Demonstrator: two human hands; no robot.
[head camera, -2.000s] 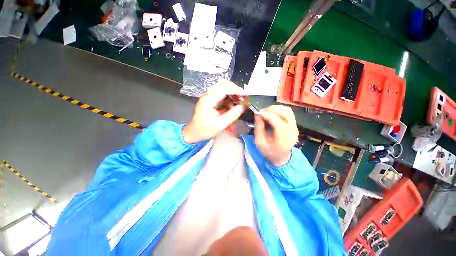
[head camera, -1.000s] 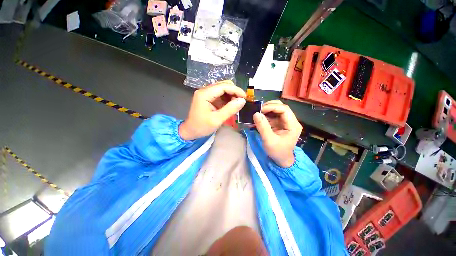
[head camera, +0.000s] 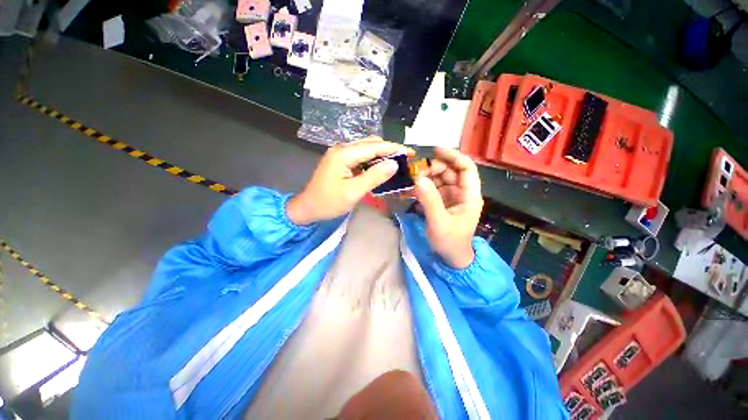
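A dark display module with a pale edge is held over the lap. Its orange-gold flex cable points to the right. My left hand grips the display's left side, thumb on its face. My right hand is at the right end, with its fingers around the flex cable; its fingertips are close to or on the cable, and the exact contact is hard to tell.
Stacked red trays on the green bench hold a dark strip, a loose display and a white-framed board. Clear plastic bags and pinkish-white housings lie ahead. A tilted red tray with boards is lower right.
The display has turned, so its flex cable now points right instead of up. My right hand has moved from the display's lower right edge to the cable. The view has shifted slightly.
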